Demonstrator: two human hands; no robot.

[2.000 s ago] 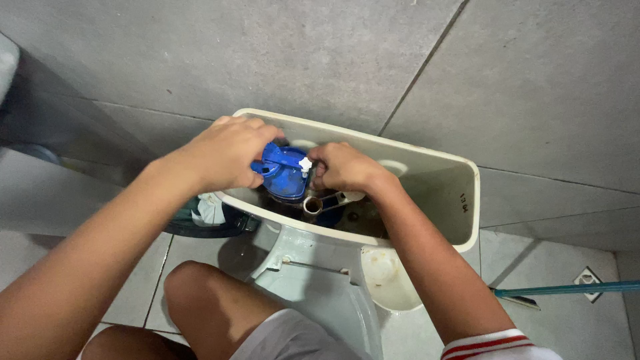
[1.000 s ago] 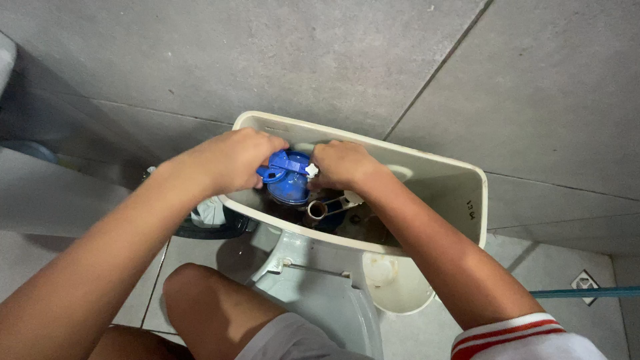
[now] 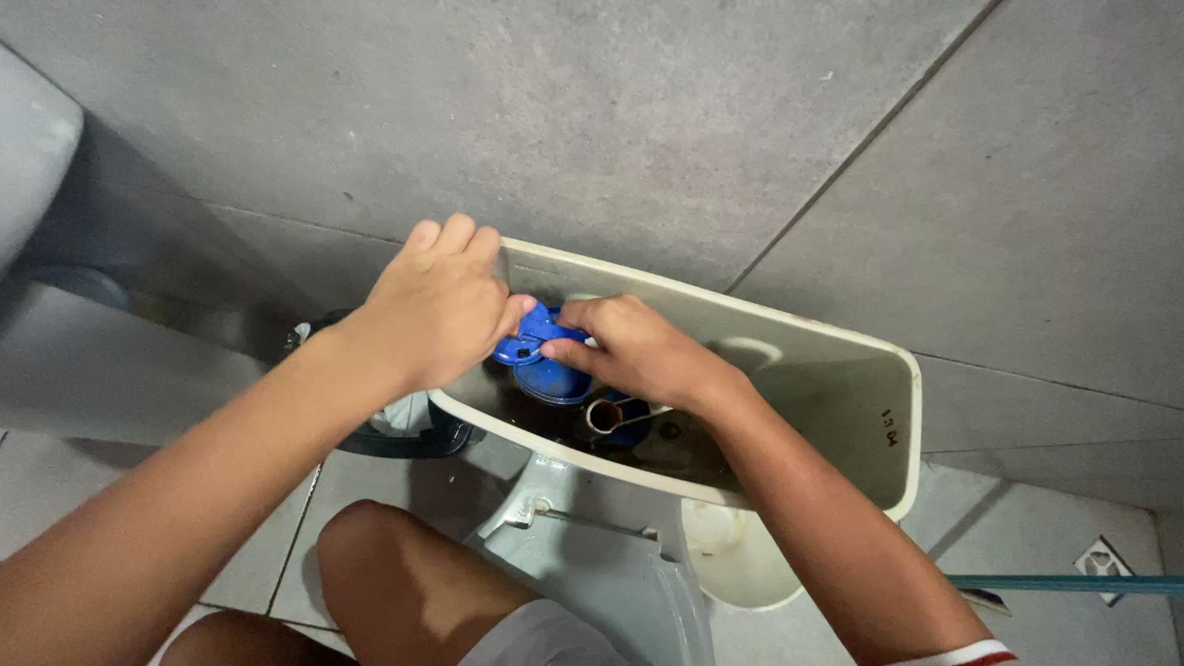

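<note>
Inside the open toilet cistern (image 3: pixel 916 407) stands a blue plastic fill valve (image 3: pixel 552 381) with a blue cap and arm on top. My left hand (image 3: pixel 444 296) is at the cistern's left end, its thumb against the left side of the blue cap and its other fingers raised over the rim. My right hand (image 3: pixel 638 347) pinches the cap's right side between thumb and fingers. A pale overflow tube (image 3: pixel 605 417) with a side bracket rises just in front of the valve. Dark water covers the cistern's bottom. The fingers hide part of the valve top.
The toilet bowl (image 3: pixel 601 583) lies below the cistern, between my knees. A pale bucket (image 3: pixel 745 555) stands at its right, and a dark bin (image 3: pixel 444 437) with a white bag at its left. At the right are a blue-green pole (image 3: pixel 1073 584) and a floor drain (image 3: pixel 1101 562). Grey tiled wall rises behind.
My left hand's fingers have lifted and spread over the cistern's left rim. The blue cap's position has turned or tilted under my hands, and more of the valve body shows below it.
</note>
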